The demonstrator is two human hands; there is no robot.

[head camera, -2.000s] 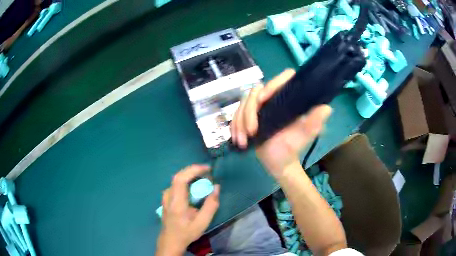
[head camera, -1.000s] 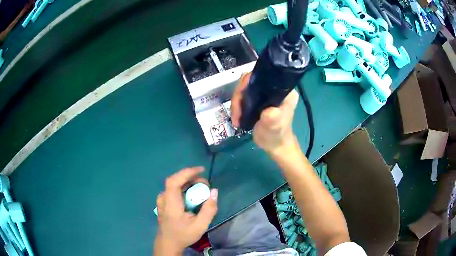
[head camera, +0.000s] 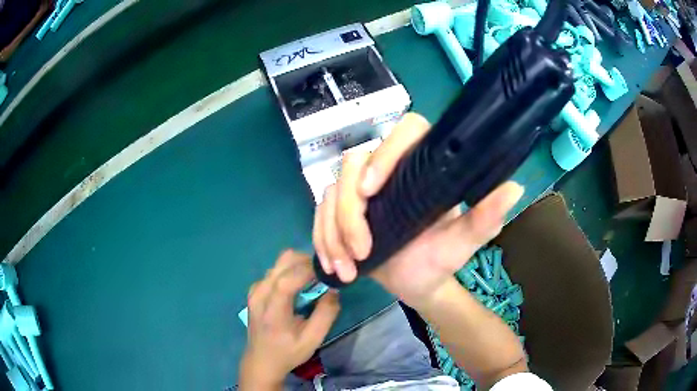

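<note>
My right hand [head camera: 405, 221] is closed around a thick black electric screwdriver [head camera: 458, 153]. The driver is tilted, its rear end with the cord to the upper right and its front end over the teal housing [head camera: 307, 295]. My left hand [head camera: 286, 317] holds that housing in its fingers at the bench's near edge. Only part of the housing shows; the driver's front end and the fingers cover the rest, and the bit is hidden. The screw feeder [head camera: 336, 95], with dark screws in its top bin, stands behind my hands.
A heap of teal housings [head camera: 572, 147] lies right of the feeder, dark grey parts [head camera: 604, 27] beyond it. More housings [head camera: 27, 321] lie at far left. An open carton [head camera: 562, 282] with teal parts [head camera: 489, 286] is below the bench edge. A pale-edged conveyor [head camera: 122, 92] runs behind.
The right hand has brought the screwdriver from the feeder's front down and left onto the housing, and the driver has tilted over. The left hand has barely moved and keeps the housing.
</note>
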